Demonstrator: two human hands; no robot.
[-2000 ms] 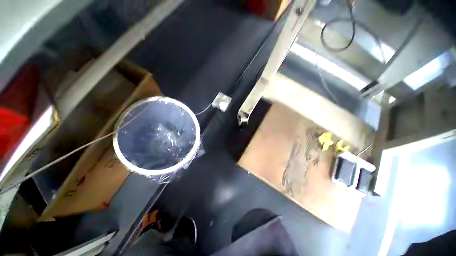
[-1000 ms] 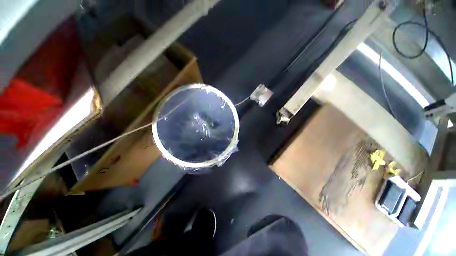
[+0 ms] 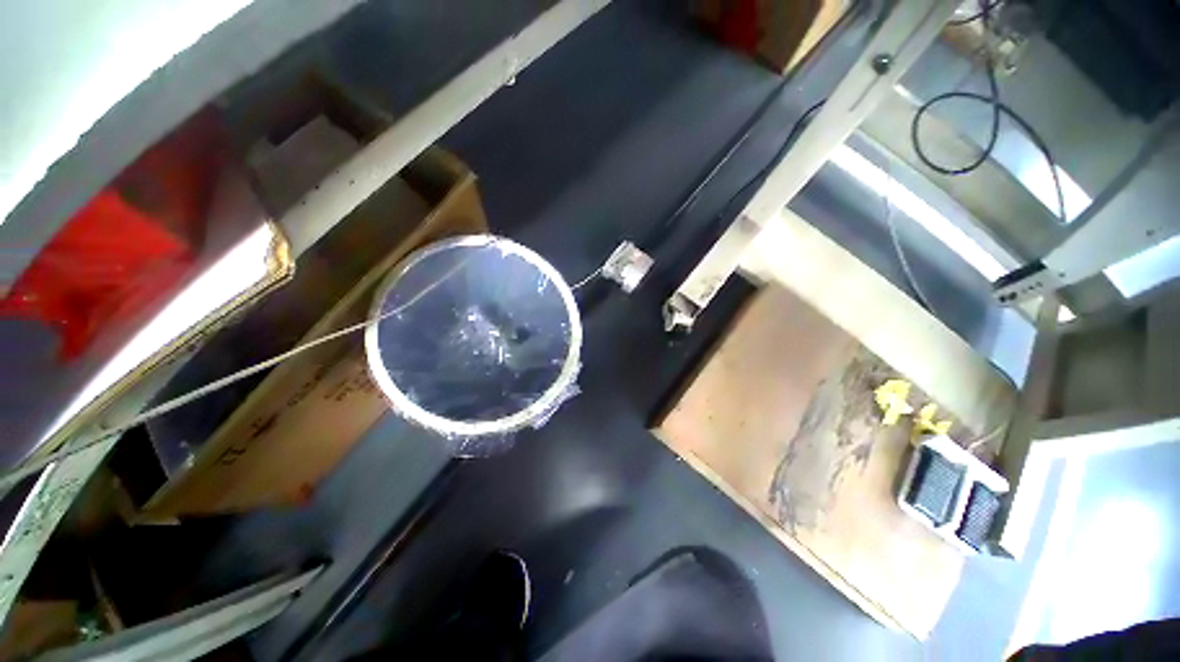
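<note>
Neither of my hands is in the picture. A round waste bin point(image 3: 571, 369) with a pale rim and a clear liner stands on the dark floor in front of me. A thin pale cord point(image 3: 246, 373) runs from the left edge across to the bin. A small whitish block point(image 3: 628, 266) lies on the floor to the right of the bin, with a thin line leading from the bin side to it.
An open cardboard box point(image 3: 278, 427) is left of the bin, below a pale beam point(image 3: 440, 123). Red material point(image 3: 123, 252) lies at the left. A brown board point(image 3: 738, 388) with twin foot pedals point(image 3: 955, 495) is at the right. My shoe and leg point(image 3: 666, 614) show below.
Over the two seconds the view has swung. The bin, board and pedals first shifted right and down in the picture, then partly back left and up. No hand has appeared.
</note>
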